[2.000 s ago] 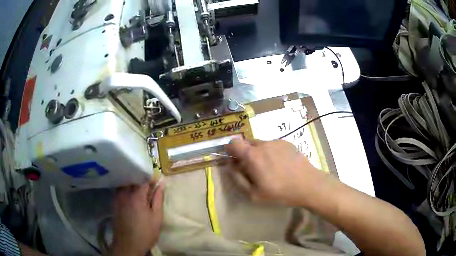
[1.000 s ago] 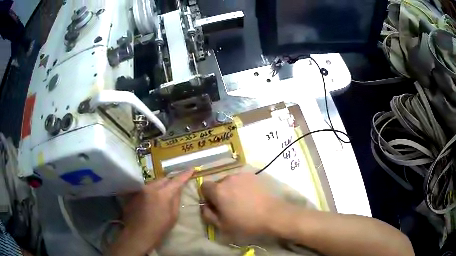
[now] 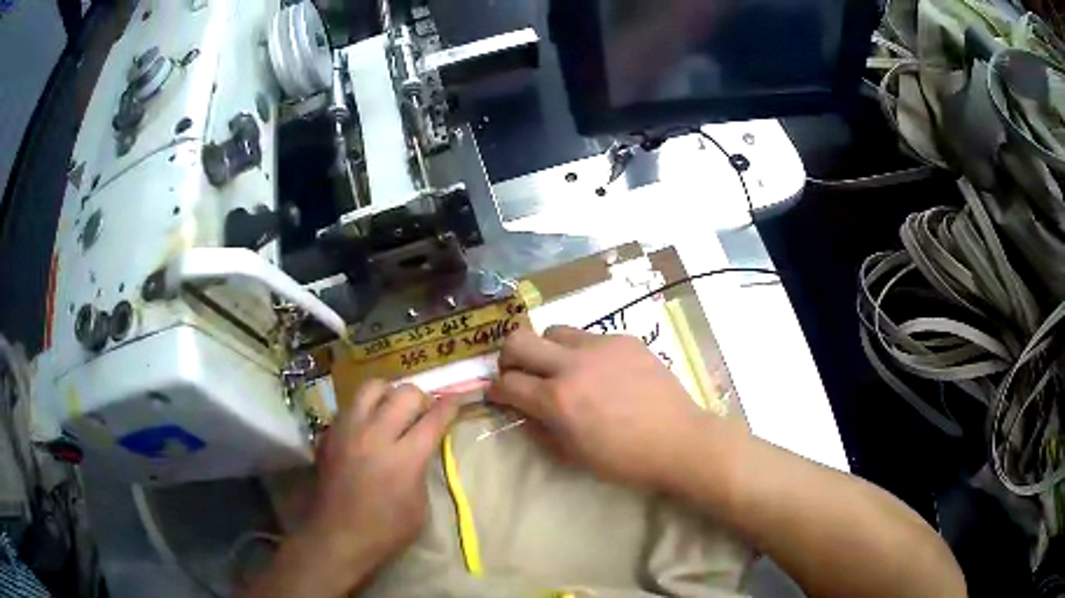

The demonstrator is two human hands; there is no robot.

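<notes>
The beige bag body (image 3: 549, 514) lies below the amber pattern clamp frame (image 3: 438, 333), with a yellow binding tape (image 3: 463, 508) running down it. My left hand (image 3: 380, 467) has its fingertips at the lower left of the clamp window. My right hand (image 3: 596, 403) has bent fingers at the window's right part. The fingers of both hands are on the bag's upper edge. A red-pink strip (image 3: 464, 387) and a white band show between them in the window. The fingers hide much of the window and edge.
The white sewing head (image 3: 175, 409) stands at left. The white template (image 3: 607, 306), with handwriting, lies right of the clamp under a black cord (image 3: 701, 278). A dark control screen (image 3: 724, 58) stands behind. Beige straps (image 3: 934, 304) hang in loops at right.
My left hand has moved up to the window's lower edge. My right hand has moved up from the yellow tape to the window's right part. The red-pink strip now shows; the whole view has shifted.
</notes>
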